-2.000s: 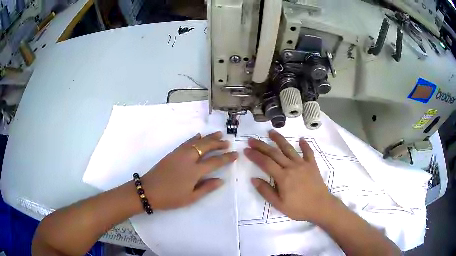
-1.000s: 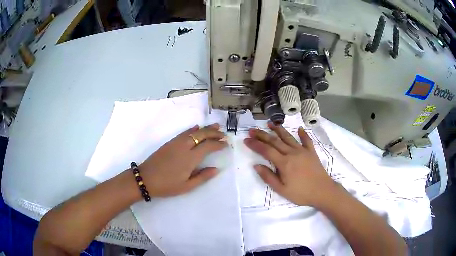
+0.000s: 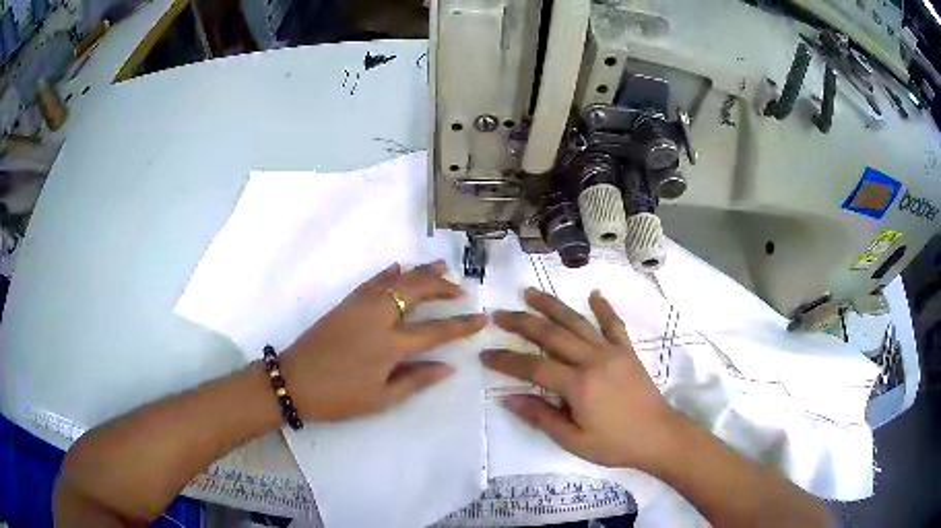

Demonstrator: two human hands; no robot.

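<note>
White cut panels (image 3: 310, 227) lie flat on the machine table under the presser foot (image 3: 475, 258). A seam (image 3: 485, 443) runs between them from the foot toward me. Dark double topstitching lines (image 3: 669, 345) angle across the right panel. My left hand (image 3: 377, 345) lies palm down on the left panel, fingers spread, with a ring and a beaded bracelet. My right hand (image 3: 583, 382) lies palm down on the right panel, fingers spread, just right of the seam. The cream twin-needle machine (image 3: 495, 103) stands above, with two white ribbed tension knobs (image 3: 602, 211). The needle tips are too small to tell.
The pale machine table (image 3: 186, 155) has a ruler edge (image 3: 547, 498) at the front. Dark-handled tools (image 3: 825, 93) lie on top of the machine at the upper right. A loose dark thread is on the table left of the head. Blue material (image 3: 36, 474) shows at the lower left.
The panels have moved away from me under the foot, and their far left edge is farther back. The ruler edge now shows in front. My right hand has shifted slightly nearer to me.
</note>
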